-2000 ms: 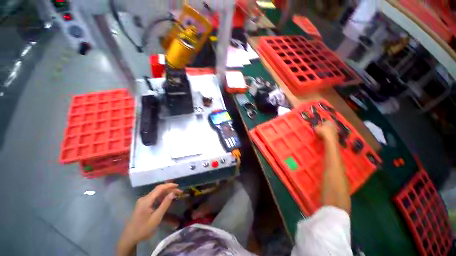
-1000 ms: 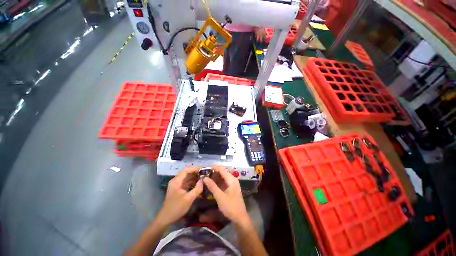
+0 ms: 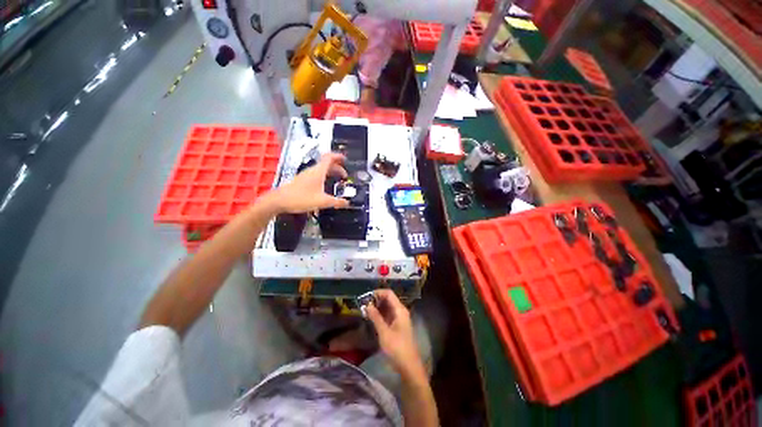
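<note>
My left hand [image 3: 313, 188] reaches over the black fixture [image 3: 344, 221] on the white machine bed. Its thumb and fingers are apart around a small part with a pale top [image 3: 346, 190] in the fixture; whether they touch it I cannot tell. My right hand [image 3: 391, 319] is in front of the machine's front edge and pinches a small dark housing [image 3: 366, 300] with a shiny rim between thumb and fingers. The red parts tray [image 3: 553, 340] at right holds several dark parts along its far and right sides.
The pendant [image 3: 411, 221] lies on the bed's right, near a small metal-and-black part [image 3: 385, 165]. The yellow dispensing head [image 3: 316, 68] hangs above. Red trays [image 3: 219, 173] stand at left, a round-hole tray [image 3: 576, 129] far right. A person's pink sleeve [image 3: 380, 46] shows behind.
My left hand has left the housing in front of the machine and moved up over the fixture. My right hand keeps the housing and has shifted slightly right. The view has shifted a little.
</note>
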